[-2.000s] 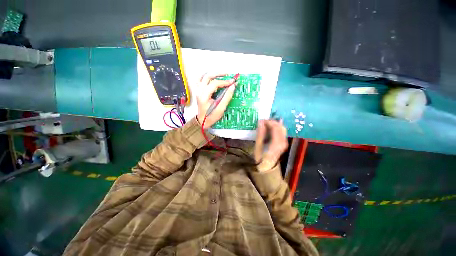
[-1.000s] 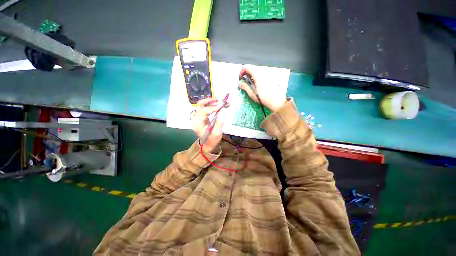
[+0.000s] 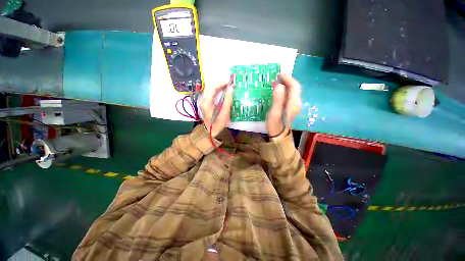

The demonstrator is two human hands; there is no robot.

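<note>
A green printed circuit board point(image 3: 253, 93) is between my hands, over the white paper sheet point(image 3: 219, 51). My left hand point(image 3: 216, 106) is at its left edge and holds the red test probe point(image 3: 218, 108), its tip up near the board's upper left. My right hand point(image 3: 285, 102) is at the board's right edge, with the dark test probe point(image 3: 285, 122) held along the palm. The fingers hide the board's side edges. The yellow-edged multimeter point(image 3: 179, 48) lies at the paper's left and its screen shows "OL". Red and black leads point(image 3: 186, 107) loop below it.
Tiny pale pieces point(image 3: 312, 115) lie right of the paper. A white strip point(image 3: 373, 86) and a tape roll point(image 3: 414, 100) are farther right. A dark slab point(image 3: 395, 38) stands upper right. A red-edged bin point(image 3: 346, 144) with blue wires is below the bench. A metal arm point(image 3: 30, 31) is upper left.
Since one second ago, my right hand has moved from above the board to its right edge, and my left hand is at the left edge. The view has shifted; the meter reads "OL" clearly.
</note>
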